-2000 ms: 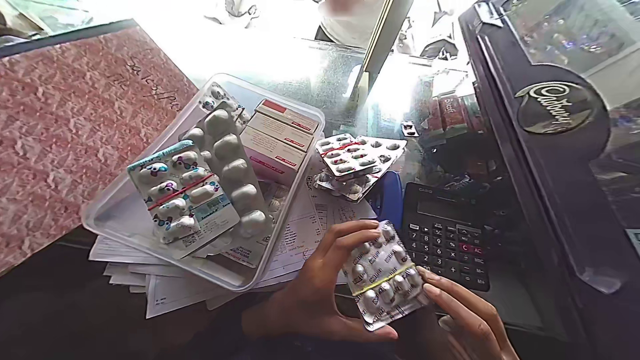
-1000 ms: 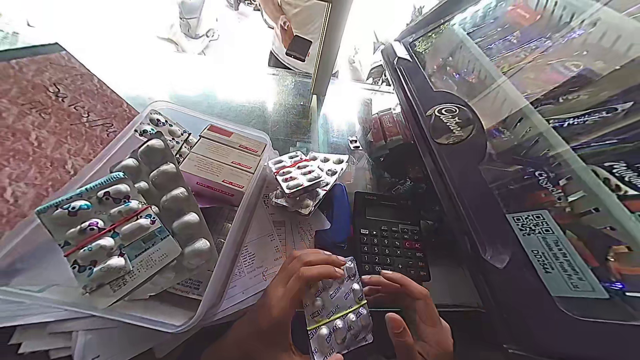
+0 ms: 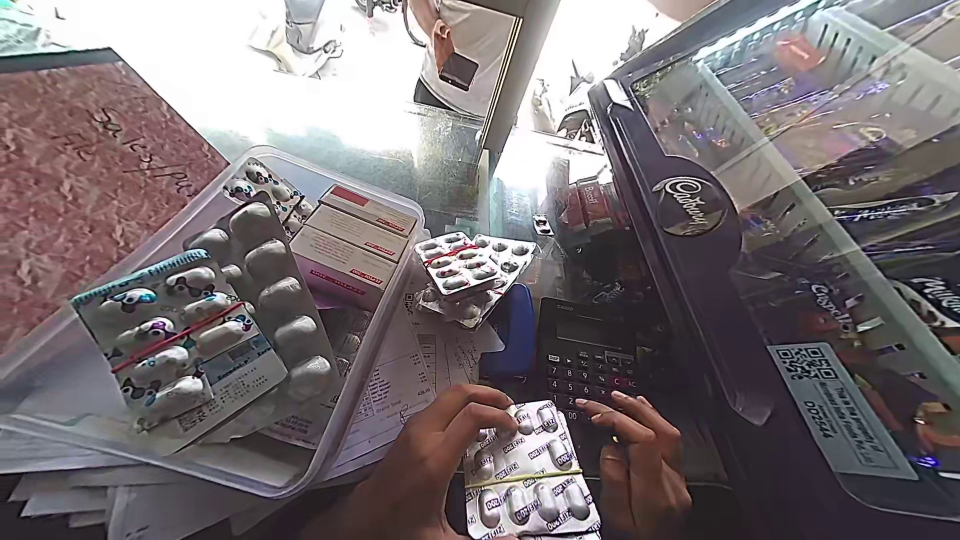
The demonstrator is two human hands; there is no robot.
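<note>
My left hand grips a bundle of silver blister packs at its left side, with a yellow rubber band around it. My right hand is just to the right of the bundle, fingers apart and partly curled, over the lower edge of a black calculator. Beyond my hands, blister packs with a red band lie stacked beside a blue object. At the left, a clear plastic tub holds a banded blister bundle, larger silver blister packs and small medicine cartons.
Printed papers lie under and beside the tub. A red marbled file with handwriting is at the far left. A dark-framed display case with wrapped sweets stands along the right. Across the glass counter, a person holds a phone.
My right hand has come away from the banded blister bundle, which it touched before. My left hand still holds the bundle. The view has shifted to the right since the first frame.
</note>
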